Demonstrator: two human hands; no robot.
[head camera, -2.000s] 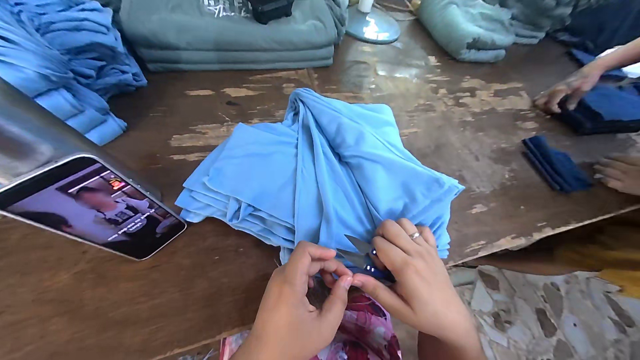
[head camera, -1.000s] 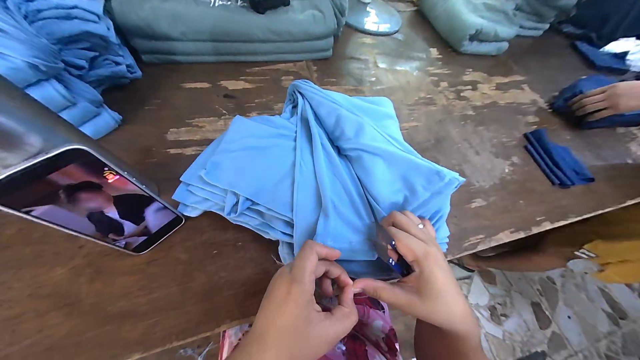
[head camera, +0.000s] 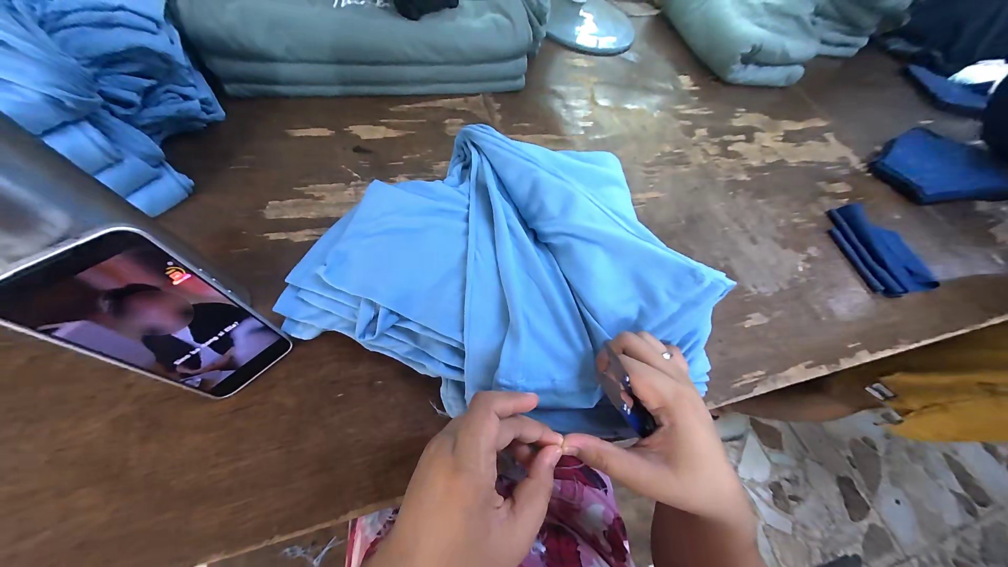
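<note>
A pile of light blue fabric pieces (head camera: 504, 268) lies folded and bunched on the worn wooden table. At its near edge my left hand (head camera: 492, 465) has its thumb and index fingertips pinched together; whether something tiny is between them, I cannot tell. The thumb of my right hand (head camera: 657, 417) meets those fingertips. Small thread snips (head camera: 628, 398), with a dark blue part showing, sit in my right palm under the curled fingers, over the pile's near right part. A ring is on that hand.
A smartphone (head camera: 150, 311) leans on a grey metal object at the left. Blue fabric (head camera: 118, 102) is heaped behind it. Folded grey-green fabric (head camera: 362, 55) lies at the back, more (head camera: 740, 39) at back right. Navy pieces (head camera: 886, 252) lie right. The table's edge (head camera: 866, 358) runs near me.
The co-worker's hands at the right, seen earlier, are out of sight now. The snips' blades, spread two seconds ago, now lie within my right hand. My fingertips stay together.
</note>
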